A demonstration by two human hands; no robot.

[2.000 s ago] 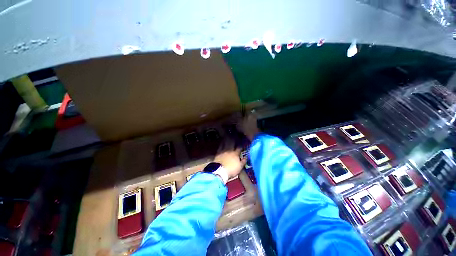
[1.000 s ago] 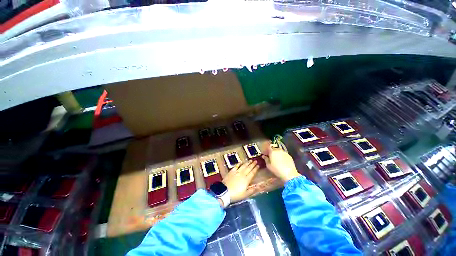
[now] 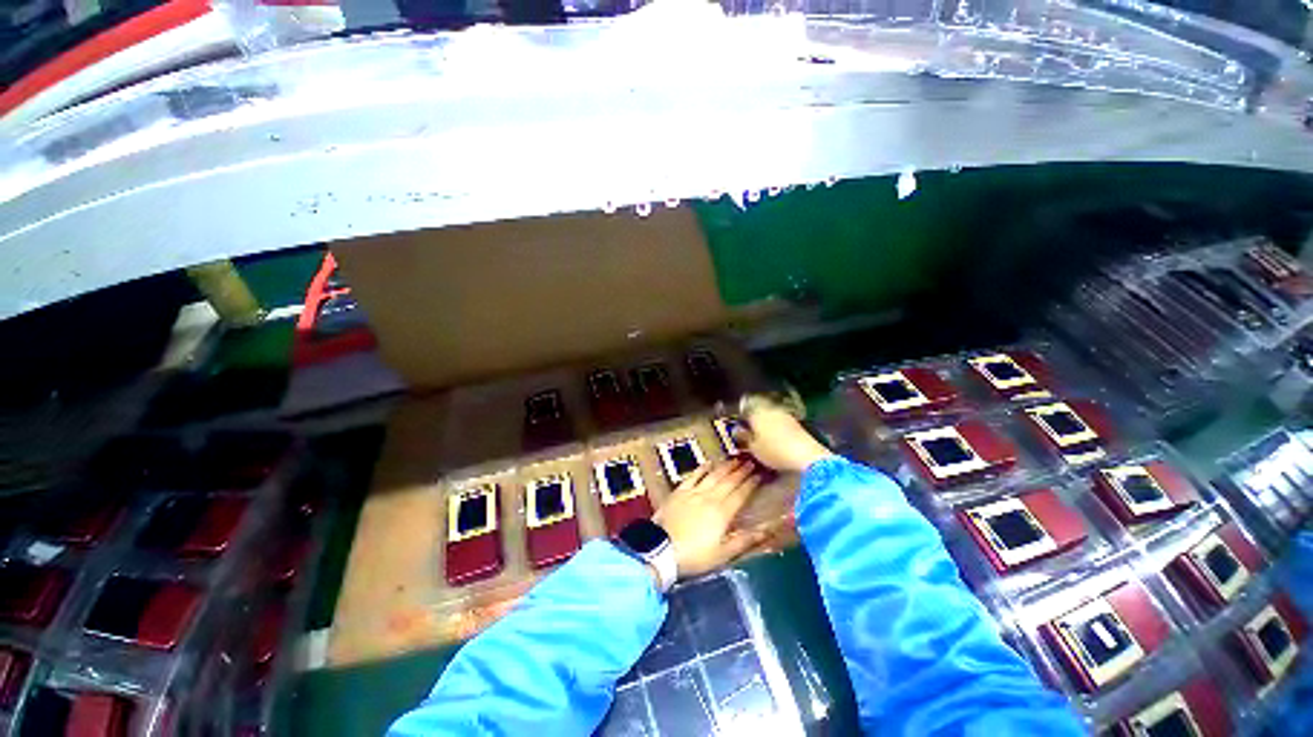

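Red devices with pale-framed dark windows, one at the left end [image 3: 474, 533], stand in the front row of a clear working tray [image 3: 565, 458]. My left hand [image 3: 706, 518] lies palm down over the lower part of the row's right end, fingers extended, grasping nothing visible. My right hand [image 3: 779, 441] is bent over the rightmost device [image 3: 730, 432], fingertips at its pale frame. A blurred thin shape shows beside these fingertips; I cannot tell if they hold anything. A panel tray [image 3: 697, 665] with dark rectangles lies below my left hand.
Darker devices [image 3: 608, 392] sit in the back row. A tan board [image 3: 377, 598] lies under the tray, with a brown backboard [image 3: 533, 303] behind. Blister trays of pale-framed devices [image 3: 952, 451] are at right, black-topped devices [image 3: 141, 611] at left. A pale shelf [image 3: 475, 159] crosses above.
My right hand has moved left from beside the row's right end onto the rightmost device. My left hand stays on the row. The view has shifted slightly.
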